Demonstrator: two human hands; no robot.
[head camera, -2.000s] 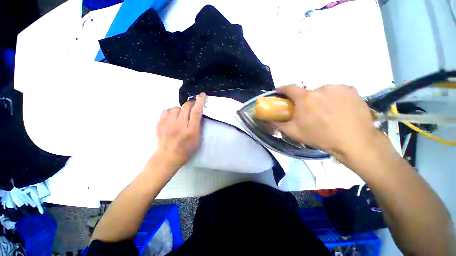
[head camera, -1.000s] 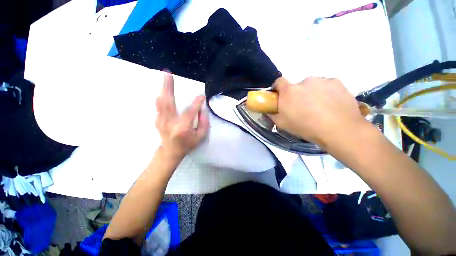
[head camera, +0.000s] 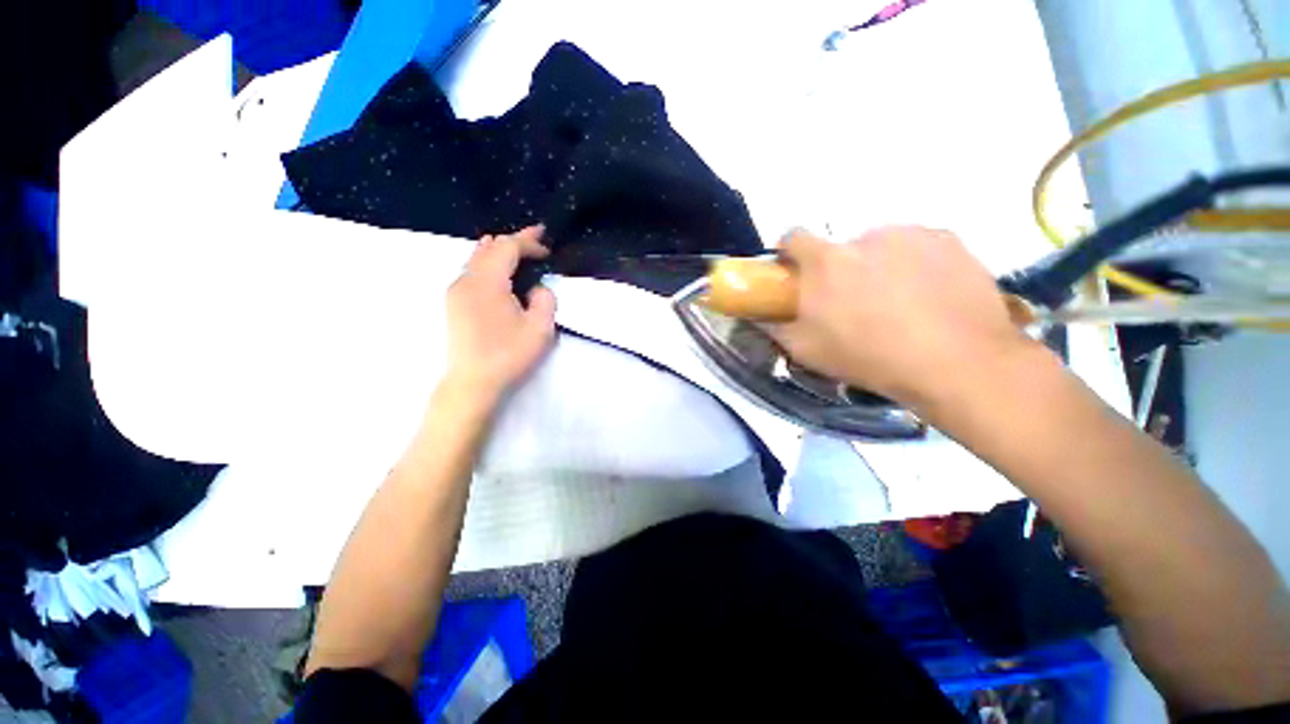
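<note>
The steam iron has a silver body and a brown-orange wooden handle. My right hand is shut on the handle. The iron's tip points left over the white band. The band curves down to the right with a thin dark seam edge. The black garment body with pale specks lies above the band on the white board. My left hand is at the band's left end, thumb and fingers on the black cloth's edge. The iron hides the band's right part.
A blue piece lies at the far left of the table. A thin reddish stick is at the far edge. Yellow and black hoses run right from the iron. Black garments are at left, blue crates below.
My left hand was lifted with fingers spread one second ago; it is now down on the cloth's edge. The iron stays over the band in my right hand. The view has shifted slightly.
</note>
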